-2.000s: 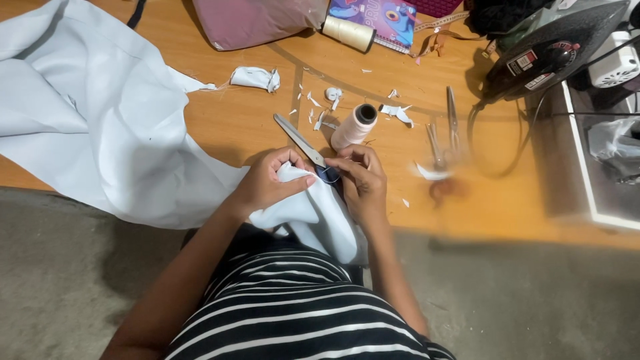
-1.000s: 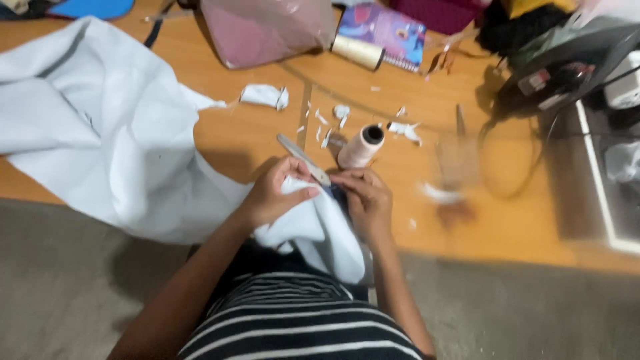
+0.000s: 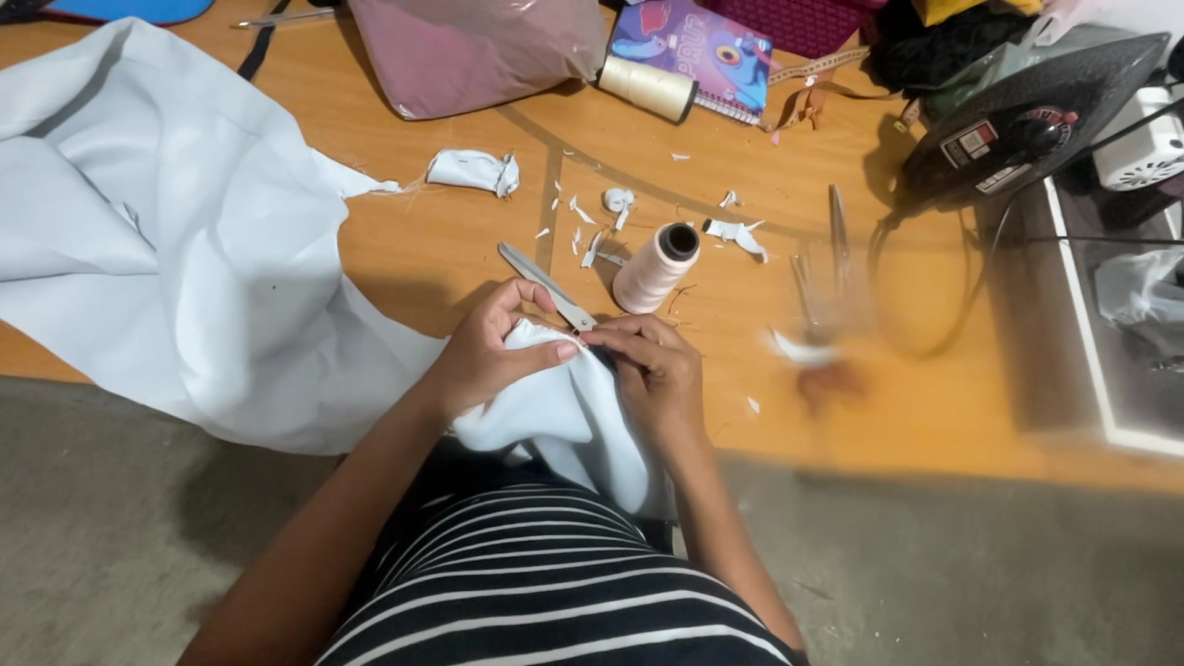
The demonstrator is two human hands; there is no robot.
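White fabric spreads over the left of the table and runs down to the front edge. My left hand pinches a gathered edge of it between thumb and fingers. My right hand has its fingertips at the same edge, touching the left thumb's side; whether a needle or thread is between them is too small to tell. Scissors lie just beyond both hands, blades pointing up and left, handles hidden behind the right hand. A cone of pale pink thread stands beyond the right hand.
White scraps and a small rolled cloth lie beyond the hands. Farther back are a pink bag, a cream thread spool, a notebook and a tape measure. An iron stands at right; blurred metal tools lie nearer.
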